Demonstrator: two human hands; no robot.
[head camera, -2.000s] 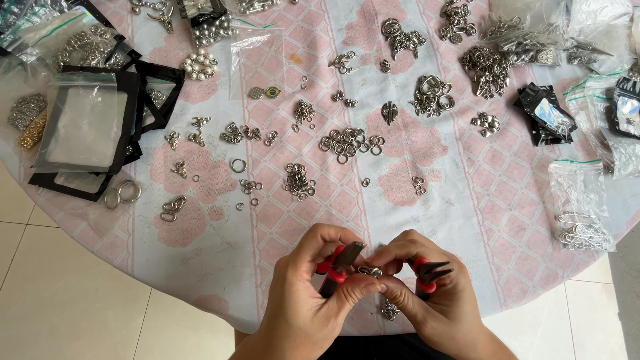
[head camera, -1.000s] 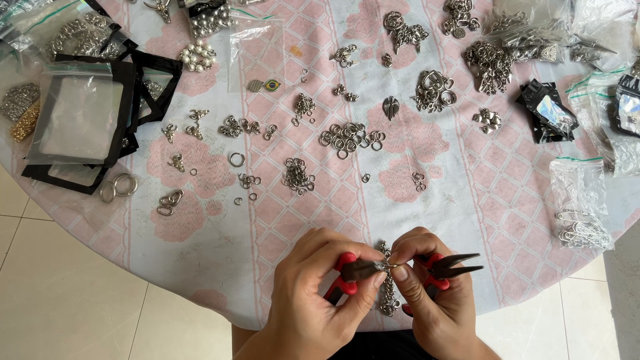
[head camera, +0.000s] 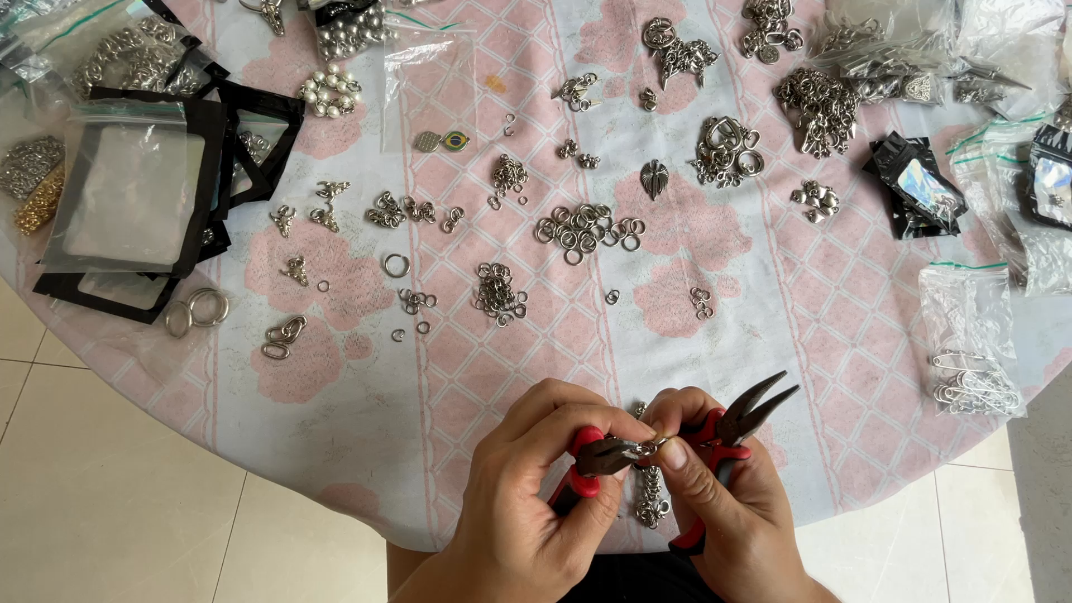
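At the table's near edge, my left hand (head camera: 536, 486) is closed on red-handled pliers (head camera: 599, 456), whose jaws touch a small metal ring (head camera: 649, 446). My right hand (head camera: 729, 494) pinches the ring between thumb and forefinger. Long-nose pliers (head camera: 754, 410) with red and black handles lie in the same hand, jaws parted and pointing up and right. Below the fingers hangs or lies a metal chain (head camera: 649, 494); its upper part is partly hidden. A pile of jump rings (head camera: 500, 293) and a pile of larger rings (head camera: 578, 230) lie beyond my hands.
Black-framed zip bags (head camera: 130, 188) are stacked at left, near two large rings (head camera: 208, 307). A bag of safety pins (head camera: 971, 335) lies at right. A wing-shaped charm (head camera: 654, 180), chain heaps (head camera: 816, 109) and a pearl bead strand (head camera: 329, 92) lie farther back on the patterned tablecloth (head camera: 343, 419).
Both pairs of pliers have changed angle in my hands. The long-nose pliers now point more upward than one second ago. The chain shows below my fingers in all frames.
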